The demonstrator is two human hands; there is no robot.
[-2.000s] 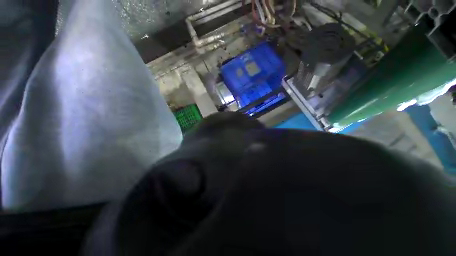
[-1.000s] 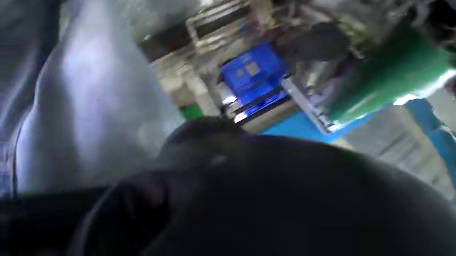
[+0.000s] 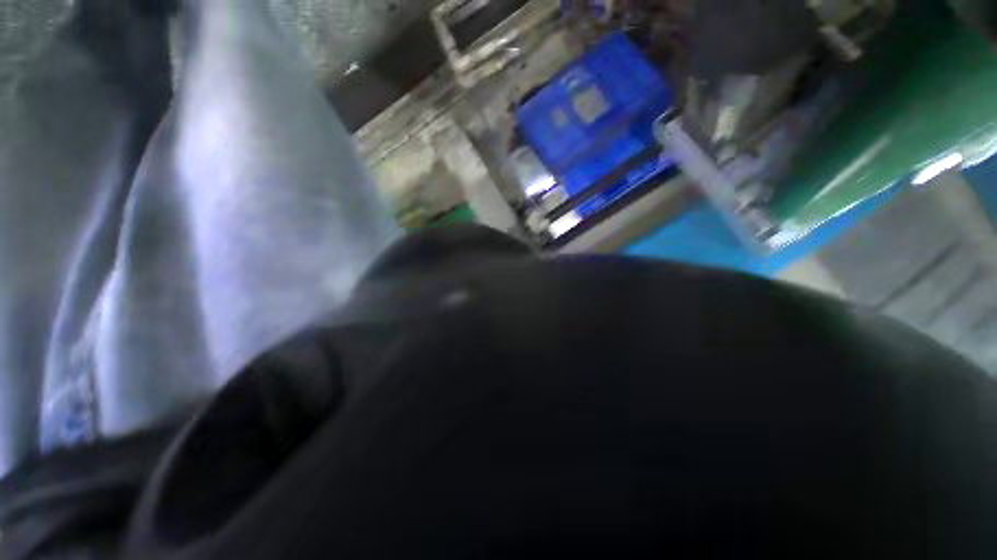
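A large black shape, perhaps a strap or dark clothing [image 3: 612, 416], fills the lower half of the view, close to the camera and out of focus. Light grey cloth, like a work jacket [image 3: 257, 186], hangs at the left. Beyond them a blue plastic crate [image 3: 599, 107] with pale labels shows at the upper middle, tilted in the view. Neither of my hands can be made out. What lies behind the black shape is hidden.
A green curved machine part [image 3: 902, 120] is at the upper right, with a blue-edged surface [image 3: 700, 235] below it. A pale metal bar [image 3: 716, 175] stands beside the crate. A grey tubular frame [image 3: 465, 55] is at the top. Grey slatted panels show at the right.
The view has shifted, so the crate sits higher and further right. The black shape covers more at the left, and more folds of the grey cloth show.
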